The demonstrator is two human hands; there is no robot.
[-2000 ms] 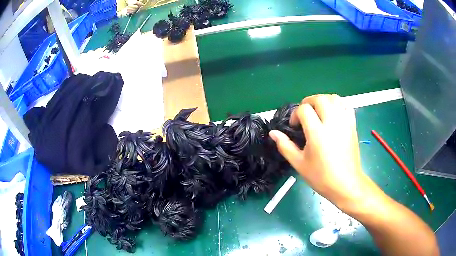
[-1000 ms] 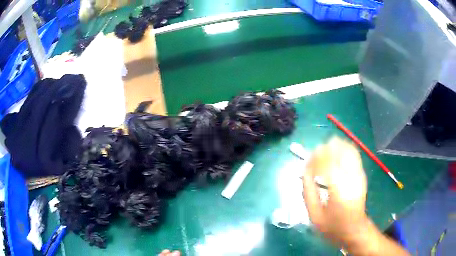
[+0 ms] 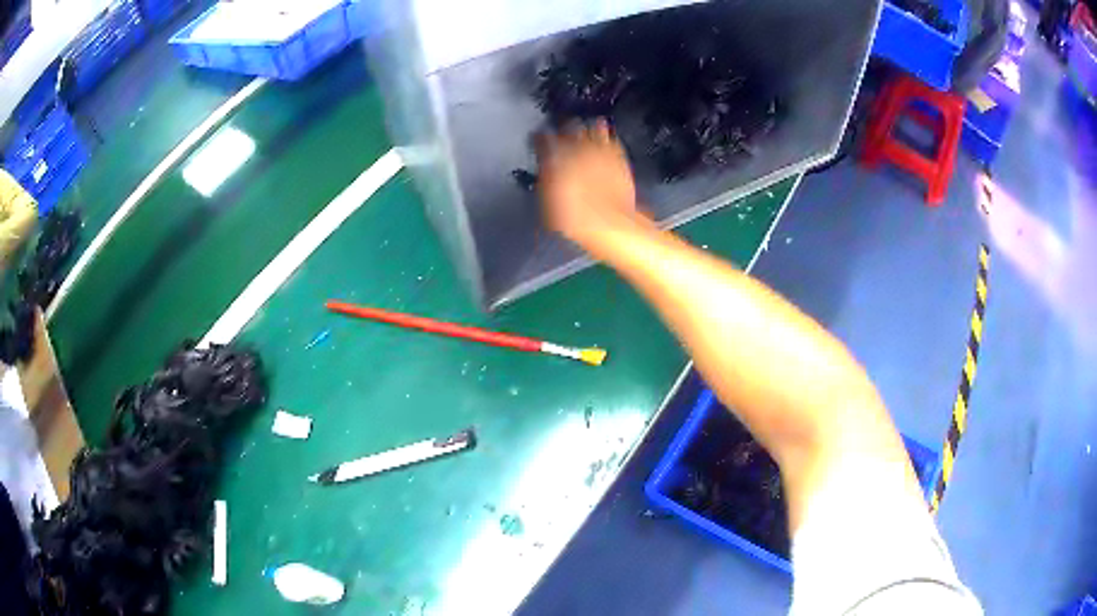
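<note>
My right hand reaches into the open front of the grey-white box, beside a pile of black spiky hair pieces. The hand is blurred and its fingertips are against dark pieces, so I cannot tell if it grips one. My left hand is not in view. A heap of black spiky hair pieces lies at the left of the green bench.
On the bench lie a red brush, a white-and-black pen-shaped tool, white strips and a white bottle. A blue crate sits below the bench edge. A red stool stands at the back right.
The view has turned right. My right hand has moved from above the bench into the box. The fingertips of my left hand, at the bottom edge one second ago, are out of view.
</note>
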